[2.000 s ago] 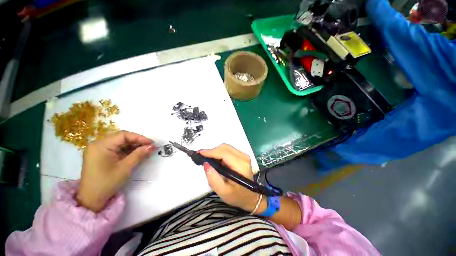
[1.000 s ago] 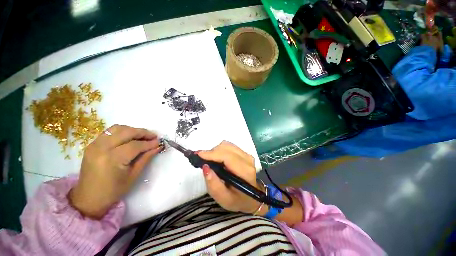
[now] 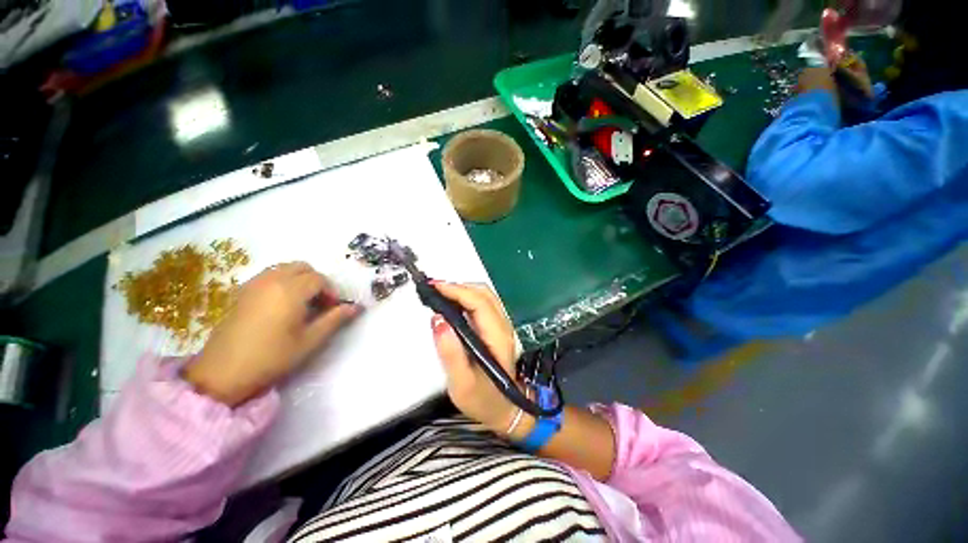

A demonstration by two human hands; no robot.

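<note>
My right hand (image 3: pixel 478 345) holds a black soldering iron (image 3: pixel 467 342), its tip at the small dark components (image 3: pixel 374 250) on the white board (image 3: pixel 308 223). A few more dark parts lie just below that pile. My left hand (image 3: pixel 265 327) is low over the board, left of the components, with thumb and fingertips close together. A thin dark bit shows at its fingertips, too small to tell if it is held. A loose pile of gold contact pieces (image 3: pixel 175 288) lies on the board left of my left hand.
A round tan pot (image 3: pixel 483 175) with pale bits stands beyond the board's right corner. A green tray (image 3: pixel 514 83) of tools and a black box with a round grille (image 3: pixel 679 217) are at the right. A person's blue sleeve (image 3: pixel 817 159) is far right. A wire spool (image 3: pixel 15 371) is far left.
The iron's tip has moved from my left fingertips up to the dark component pile. The small dark part seen at my left fingertips before is no longer clearly visible. The whole view has shifted.
</note>
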